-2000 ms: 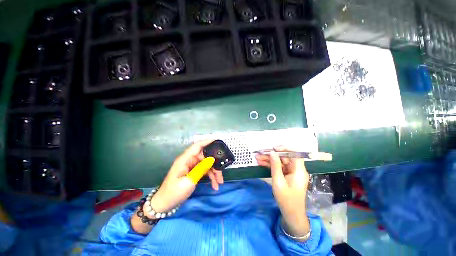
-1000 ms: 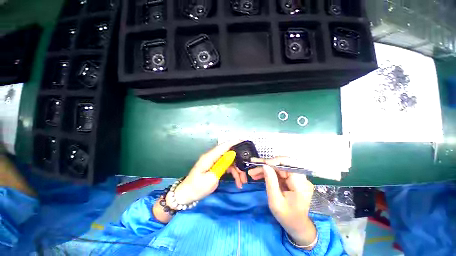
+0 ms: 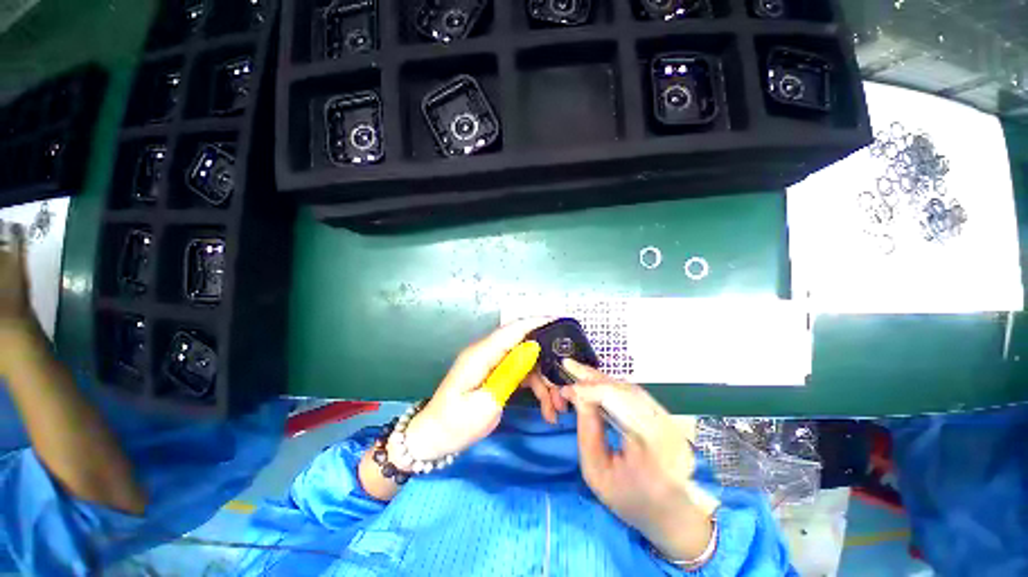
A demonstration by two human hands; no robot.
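Observation:
My left hand (image 3: 479, 381), with a yellow finger cot (image 3: 513, 372) on one digit, holds a black watch housing (image 3: 563, 347) above the bench mat, its round centre ring facing up. My right hand (image 3: 627, 434) is at the housing's lower right edge with a fingertip touching or just over it. The slim tool is mostly hidden by my right hand; only a thin part shows between the fingers. A white adhesive dot sheet (image 3: 721, 340) lies behind the hands, its dotted end beside the housing.
A black foam tray (image 3: 564, 169) of housings stands ahead, with one front pocket empty. Another foam tray (image 3: 254, 225) stands at left. Dark rings (image 3: 919, 180) lie on white paper (image 3: 902, 271) at right. Two pale rings (image 3: 696, 268) lie on the mat. Another person's arm (image 3: 68, 423) is at far left.
The view has shifted, so the bench things sit further right. My right hand has come from the dot sheet to the housing, and its tool has turned mostly out of sight. Another person's arm now shows at left.

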